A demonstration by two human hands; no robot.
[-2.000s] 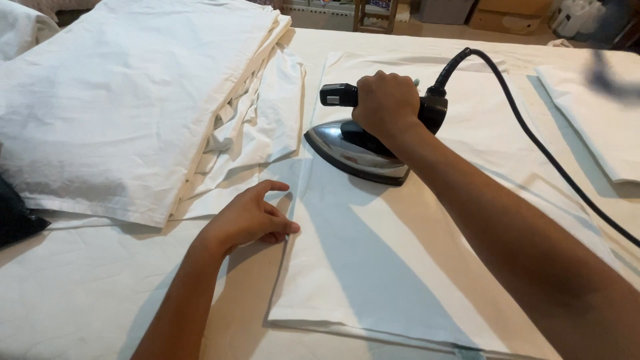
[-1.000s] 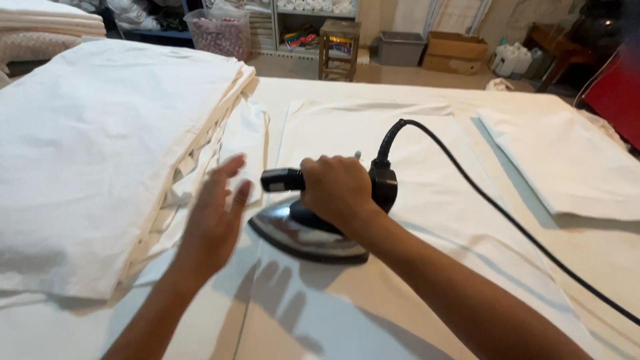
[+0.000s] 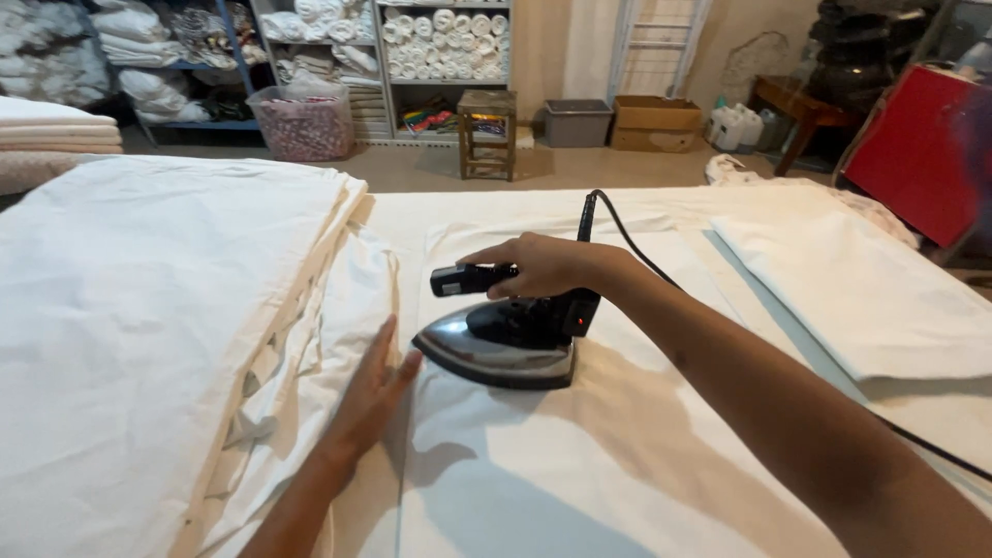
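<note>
My right hand [image 3: 542, 267] is around the black handle of an electric iron [image 3: 504, 341] with a shiny metal body and a small red light. The iron rests on a flat white cloth [image 3: 496, 465], its tip pointing left near the cloth's left edge. My left hand [image 3: 380, 395] holds nothing; its fingers are apart beside that edge, thumb close to the iron's tip. A black cord [image 3: 628, 232] rises from the back of the iron and passes behind my right forearm.
A thick stack of white cloths [image 3: 155, 310] lies on the left of the covered table. On the right is a folded white cloth [image 3: 860, 294]. Beyond the table stand a wooden stool [image 3: 487, 105], a grey bin [image 3: 577, 124], a cardboard box [image 3: 656, 124] and shelves of rolled towels [image 3: 446, 46].
The view has tilted up to the shelves. My left hand, raised and blurred one second ago, is now low by the cloth's edge. My right hand has stayed on the iron.
</note>
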